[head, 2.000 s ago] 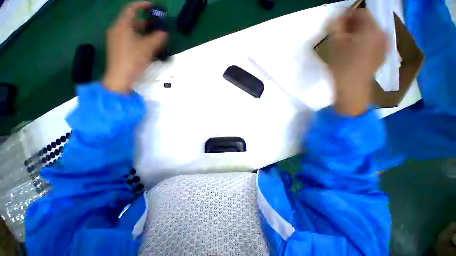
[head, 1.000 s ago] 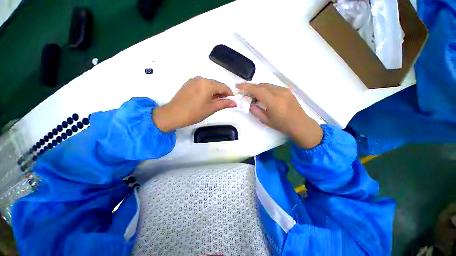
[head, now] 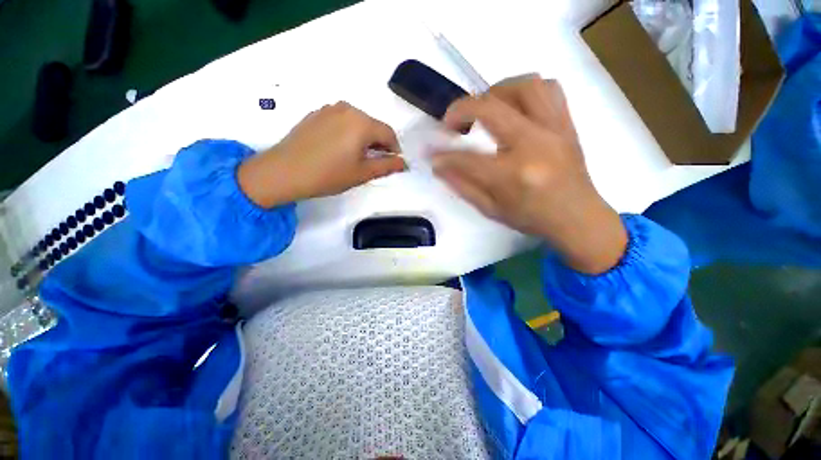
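My left hand [head: 315, 160] pinches a small white piece [head: 382, 154] between thumb and fingertips above the white tabletop. My right hand [head: 531, 171] is just right of it, blurred, fingers partly spread. A blurred white patch [head: 481, 139] shows between its fingers; whether they grip it is unclear. A black oblong housing [head: 423, 85] lies behind the hands, its right end partly hidden by my right fingers. A black tray-like part [head: 394, 233] lies near the table edge closest to my body. A tiny black piece [head: 267, 104] lies left of the hands.
Black round pads [head: 85, 222] lie in rows at left. A brown box [head: 662, 117] with white and clear waste stands at right. A thin clear strip [head: 461, 61] lies behind my right hand. Black devices [head: 52, 101] are on the green conveyor at upper left. A blue sleeve [head: 792, 171] shows at right.
My hands came from the conveyor and box to the table middle and met at a white piece. Now they are apart, my right hand moved right and blurred. Conveyor devices shifted left.
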